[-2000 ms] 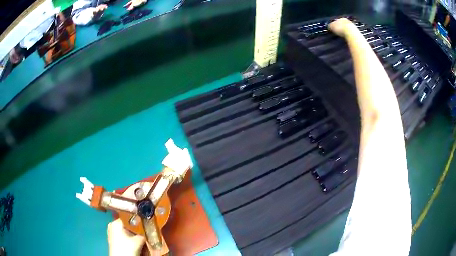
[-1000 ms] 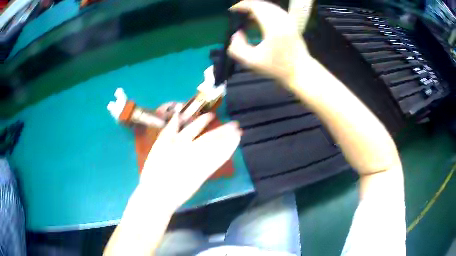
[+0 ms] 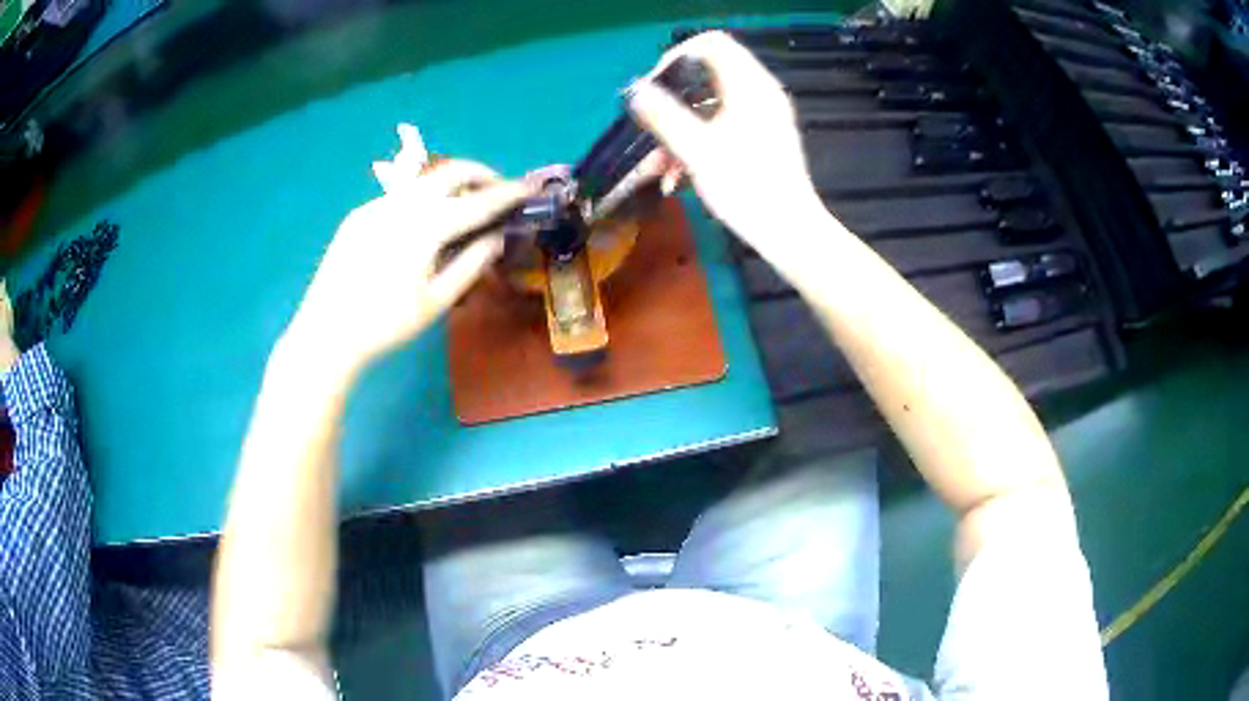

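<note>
The three-arm jig (image 3: 577, 312) sits on its reddish-brown base plate (image 3: 589, 386), one arm pointing toward me. A small black centre hub (image 3: 559, 233) is at its middle. My right hand (image 3: 726, 130) holds a black leg piece (image 3: 619, 148) that slants down toward the hub over the right arm. My left hand (image 3: 397, 260) is at the left arm, fingers bent around a dark piece beside the hub; its fingers hide most of that piece and that arm. A white end stop (image 3: 401, 159) shows behind my left hand.
The teal mat (image 3: 206, 397) lies under the jig. A ribbed black tray (image 3: 849, 342) with black parts is at the right, with a higher tray (image 3: 1068, 110) beyond. Loose black parts (image 3: 85, 274) lie at the left, near another person's checked sleeve (image 3: 48, 452).
My right hand has brought the black piece down to the jig. My left hand has moved to the left arm. The jig appears higher in view, showing more of its base plate.
</note>
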